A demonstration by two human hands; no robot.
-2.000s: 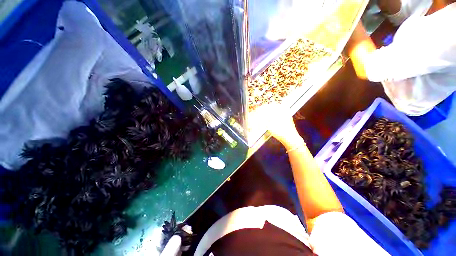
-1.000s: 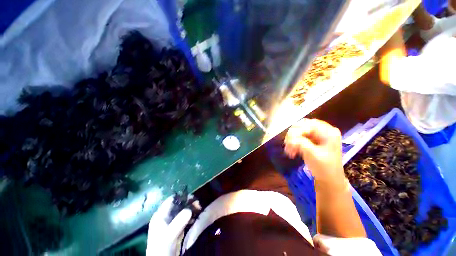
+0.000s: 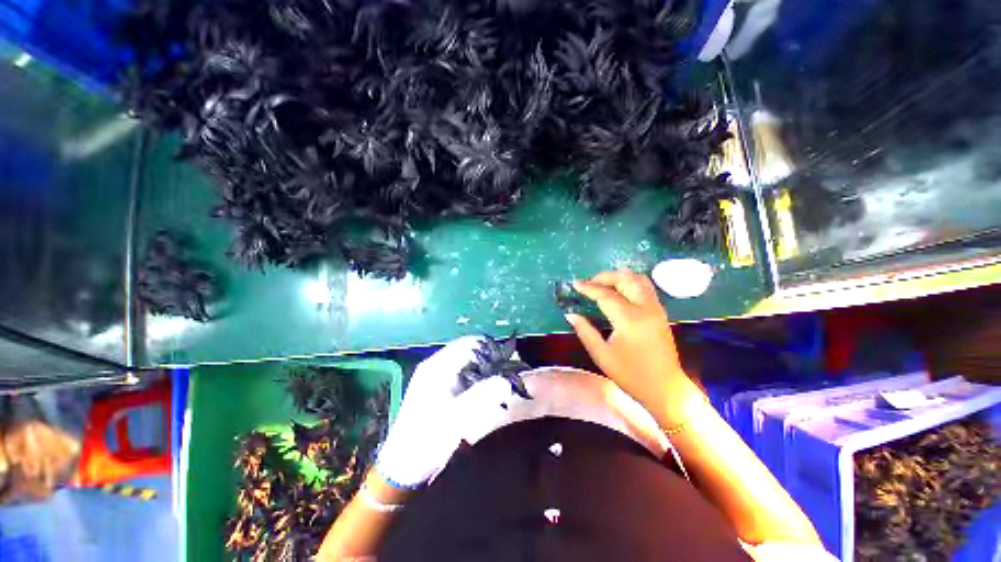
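My left hand (image 3: pixel 430 412), in a white glove, holds a black petal cluster (image 3: pixel 491 366) above my lap, close to the bench's front edge. My bare right hand (image 3: pixel 631 338), with a thin bracelet, is at the bench edge to the right of it. Its thumb and index finger are pinched on a tiny dark piece (image 3: pixel 568 294) that is too small to identify. A large heap of black clusters (image 3: pixel 439 99) lies on the green bench (image 3: pixel 494 263). A white oval thing (image 3: pixel 683 277) lies right of my right hand.
Clear dividers stand left (image 3: pixel 135 253) and right (image 3: pixel 757 187), with yellow-labelled tubes (image 3: pixel 737 233) by the right one. Below are a green crate (image 3: pixel 206 439) and a blue crate (image 3: pixel 846 483) with gold-brown clusters. A red stool (image 3: pixel 119 434) is at lower left.
The view has swung left to face the black heap. My right hand has come from the lit gold parts on the right to near my gloved left hand, which still holds a cluster.
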